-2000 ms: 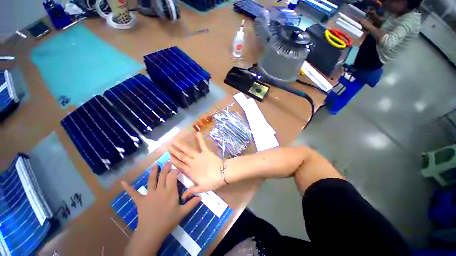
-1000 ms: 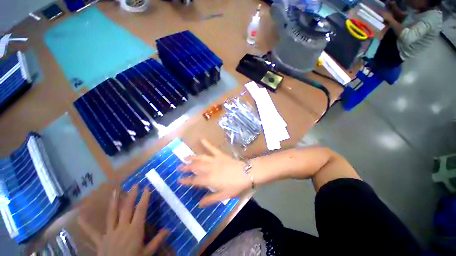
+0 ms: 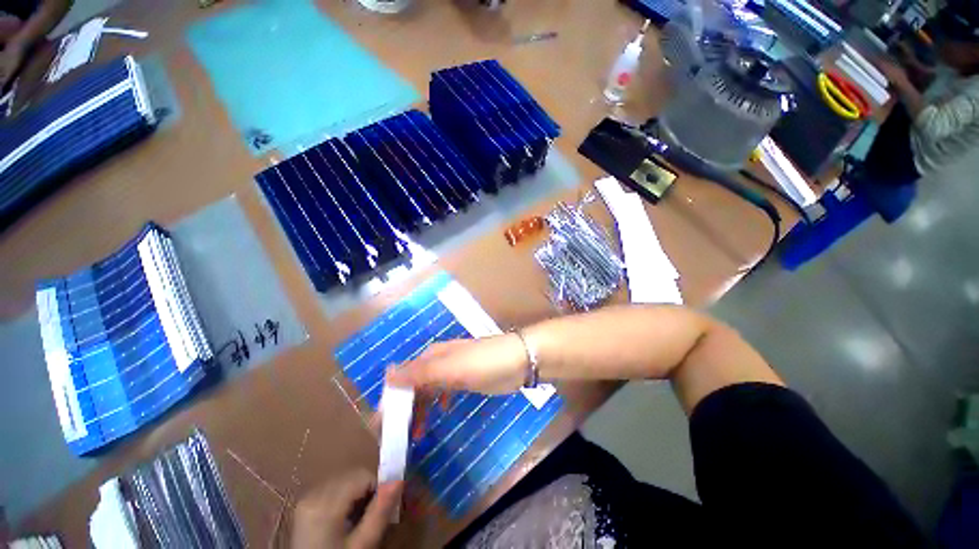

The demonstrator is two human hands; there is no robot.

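Observation:
A bright blue solar cell piece [image 3: 472,450] with thin silver lines lies flat in front of me. One white strip [image 3: 472,311] lies along its upper right edge, partly under my right forearm. A second white strip [image 3: 395,434] is held upright over the cell's left side. My right hand [image 3: 456,368] pinches its upper end, and my left hand [image 3: 349,513], at the bottom edge, pinches its lower end. The fingers of both hands are partly blurred.
Dark navy cell stacks [image 3: 322,209] stand behind. Ribbon pieces [image 3: 580,257], spare white strips [image 3: 641,247] and an iron stand [image 3: 628,159] lie right. Finished blue pieces [image 3: 123,332] and long ribbons [image 3: 177,499] lie left. A teal mat [image 3: 295,64] and another person's arm [image 3: 950,134] are farther back.
Both hands have come off the cell's surface and now hold a white strip between them. The strip that lay across the cell's middle is no longer there. The view has shifted left.

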